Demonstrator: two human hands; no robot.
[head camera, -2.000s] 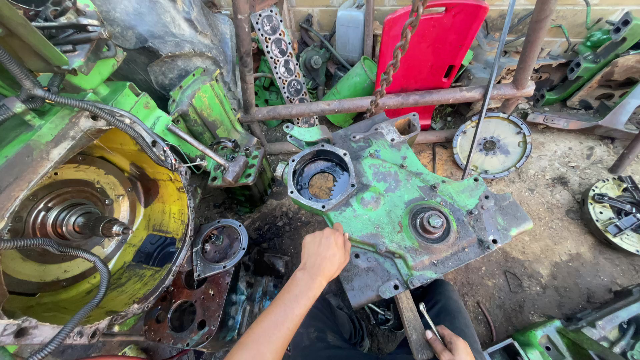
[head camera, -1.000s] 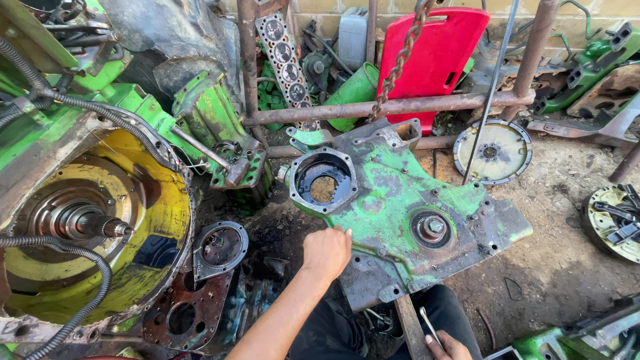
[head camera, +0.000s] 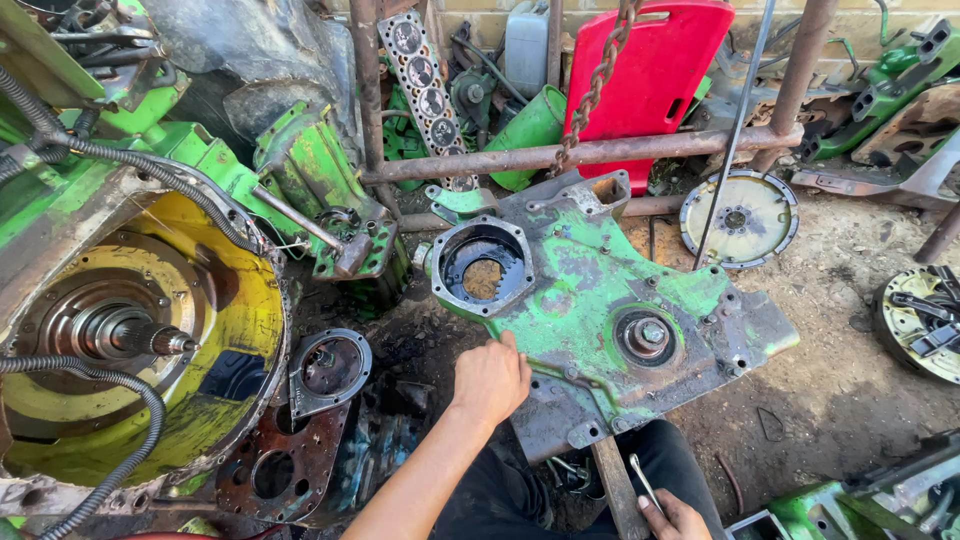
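Note:
A large green cast-metal cover (head camera: 577, 307), worn and greasy, lies across the middle with a round flanged opening and a central bolt (head camera: 651, 332). My left hand (head camera: 491, 379) is closed against its near left edge; whether the fingers grip the rim is hidden. Low at the right, my right hand (head camera: 675, 517) holds a metal wrench (head camera: 643, 480) beside a wooden bar (head camera: 619, 491) that runs under the cover's near edge.
A yellow-lined housing with a splined shaft (head camera: 150, 336) stands at left, a hammer (head camera: 352, 253) near it. Behind are a rusty pipe frame (head camera: 450, 166), a hanging chain (head camera: 600, 75) and a red plastic panel (head camera: 637, 82). A round plate (head camera: 739, 219) lies right.

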